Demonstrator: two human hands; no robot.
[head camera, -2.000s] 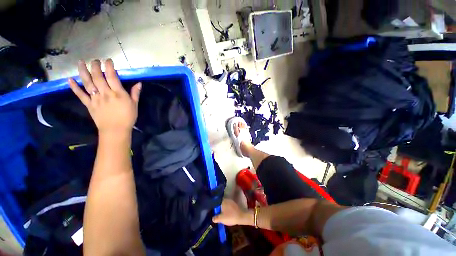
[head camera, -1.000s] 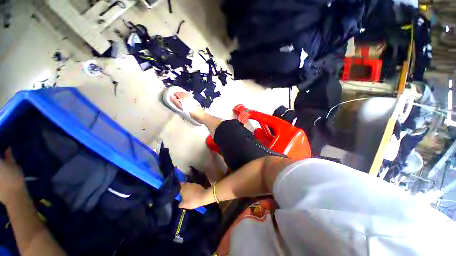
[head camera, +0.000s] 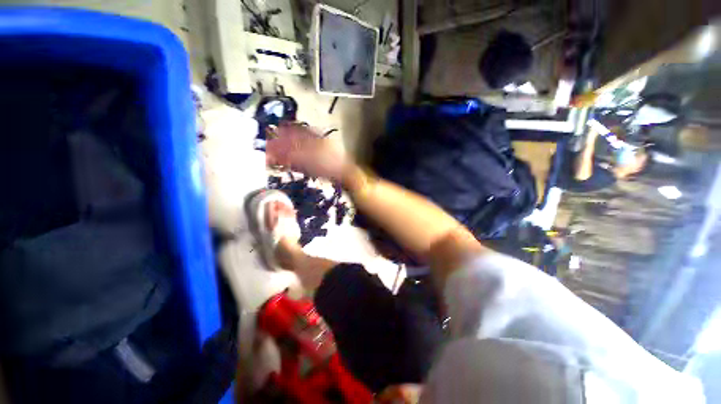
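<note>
The large blue crate (head camera: 186, 197) fills the left side, blurred and cut off by the picture's edge. Dark garments (head camera: 79, 276) lie inside it, one with a short pale strip. My right hand (head camera: 304, 150), with a thin bracelet at the wrist, is raised over the floor to the right of the crate, apart from it. It is motion-blurred; its fingers look extended and nothing shows in it. My left hand is not in view.
Black fabric scraps (head camera: 312, 209) lie on the pale floor beside my foot. A red plastic stool (head camera: 304, 343) is by my leg. A grey treadle (head camera: 345, 55) is at the top. A dark garment heap (head camera: 451, 170) is at the right, with a blurred work area beyond.
My right hand has let go of the crate's rim and moved up and away over the floor. My left hand has left the picture. The view has swung, and the crate appears larger and straighter.
</note>
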